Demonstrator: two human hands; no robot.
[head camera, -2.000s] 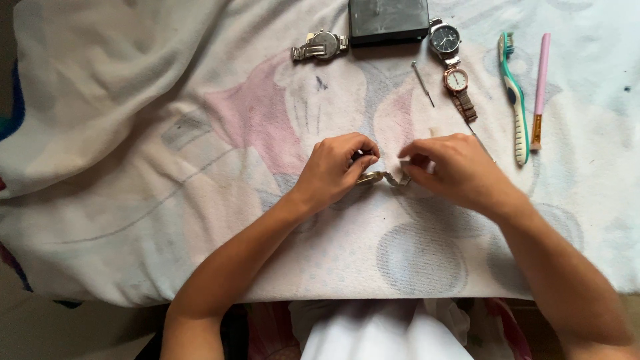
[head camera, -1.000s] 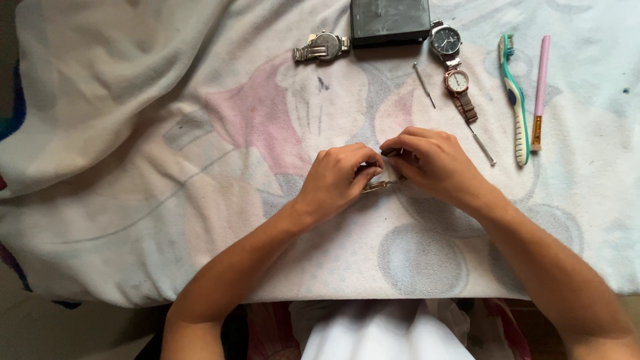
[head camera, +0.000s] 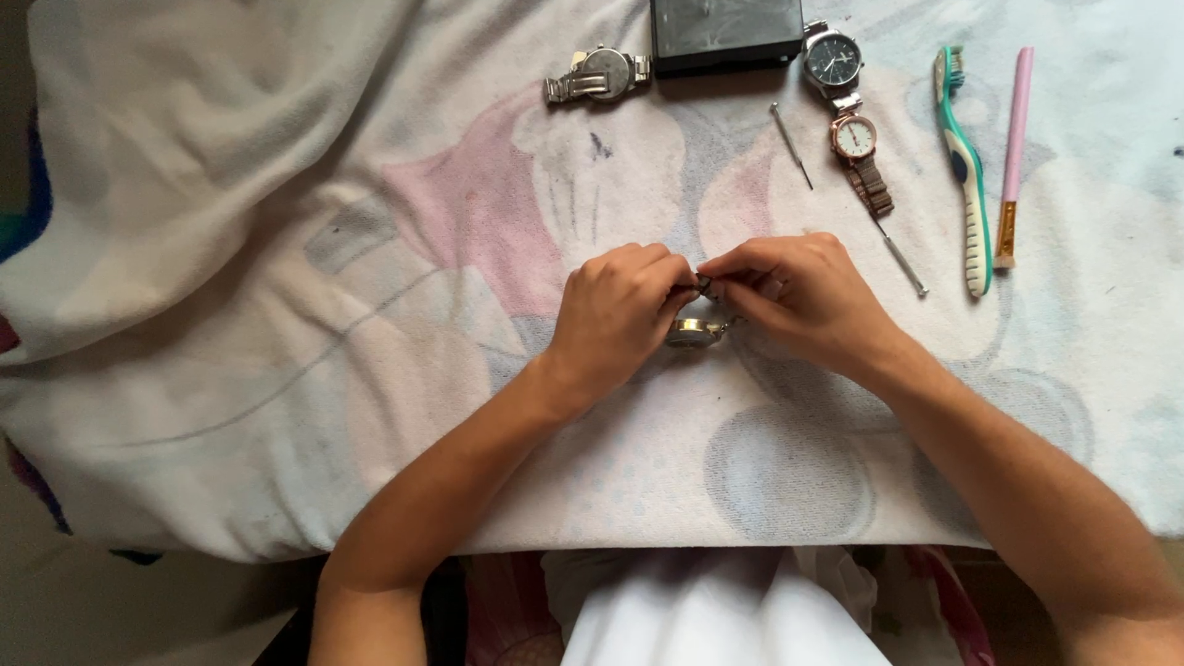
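Near the middle of the cloth, my left hand (head camera: 622, 310) and my right hand (head camera: 803, 296) meet over a gold-toned wristwatch (head camera: 694, 333). Fingertips of both hands pinch a small part of its metal band (head camera: 708, 285). The watch case hangs or rests just below them, seen edge-on; whether it touches the cloth I cannot tell. Much of the band is hidden behind my fingers.
A black box (head camera: 726, 42) stands at the back, a silver watch (head camera: 606, 74) to its left. To its right lie a dark-dial watch (head camera: 832, 60), a rose-gold watch (head camera: 854, 139), two small screwdrivers (head camera: 792, 148) (head camera: 905, 264), a toothbrush (head camera: 967, 176) and a pink-handled brush (head camera: 1017, 148). The cloth (head camera: 231, 444) is wrinkled at left.
Two seconds ago my hands were farther apart, with the watch band showing between them. My right hand has come in to the left, and its fingertips now meet those of my left hand.
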